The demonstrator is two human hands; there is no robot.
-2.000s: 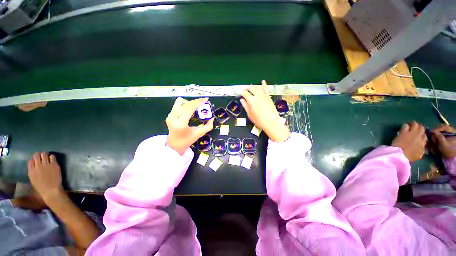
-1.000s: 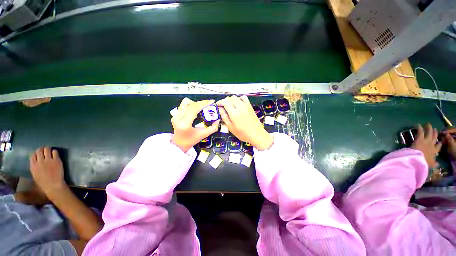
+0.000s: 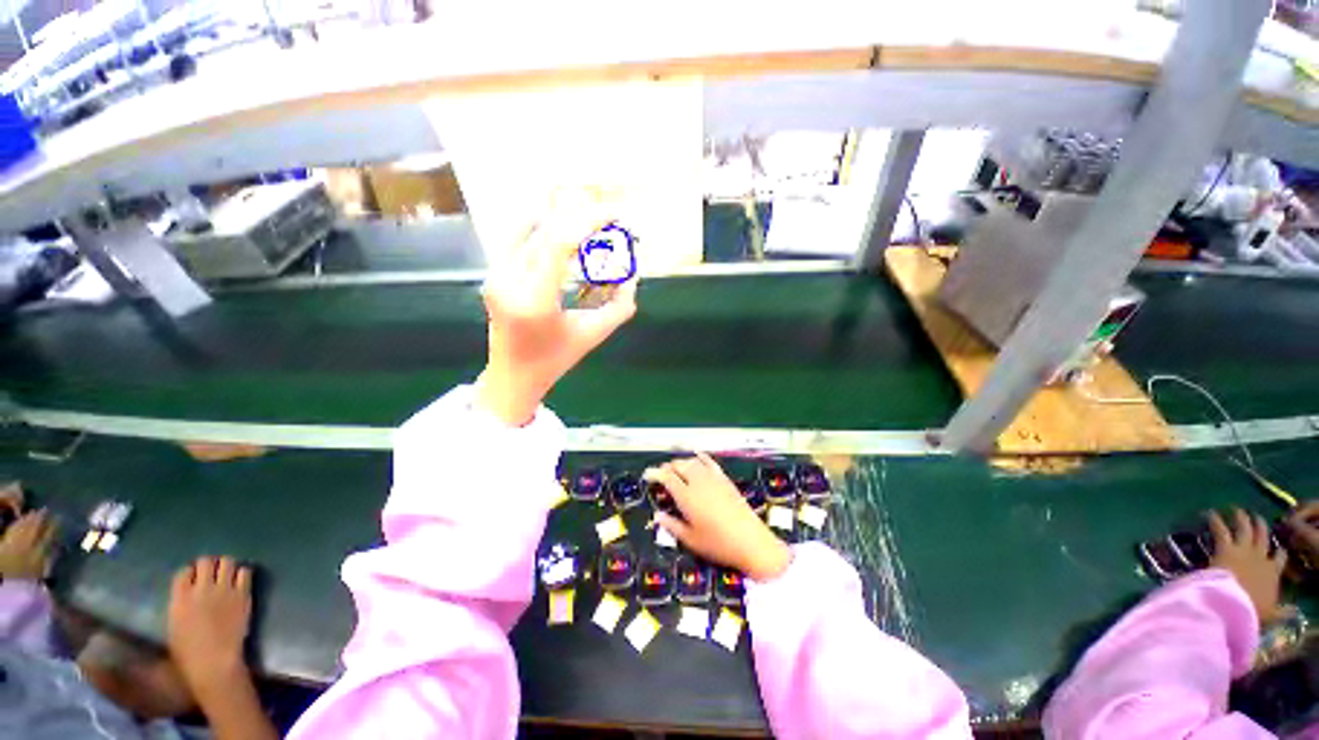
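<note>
My left hand is raised above the belt and grips a watch unit between thumb and fingers. Its screen is lit bright white-blue and faces me. My right hand is low over the back row of watches, palm down, its fingertips on or just over one dark watch; whether it grips it cannot be told. The back row of watches and a front row lie on the dark green bench, most with small coloured figures. One front-row watch at the left is lit white. Pale squares lie beside the watches.
A pale metal strip runs between bench and green belt. A yellow sheet hangs behind my left hand. A slanted grey post and a box on a wooden board stand at right. Neighbours' hands rest at both sides.
The view has tilted up. My left hand has lifted the lit watch from the bench to above the belt. My right hand has parted from it and is over the back row. A white-lit watch shows in the front row.
</note>
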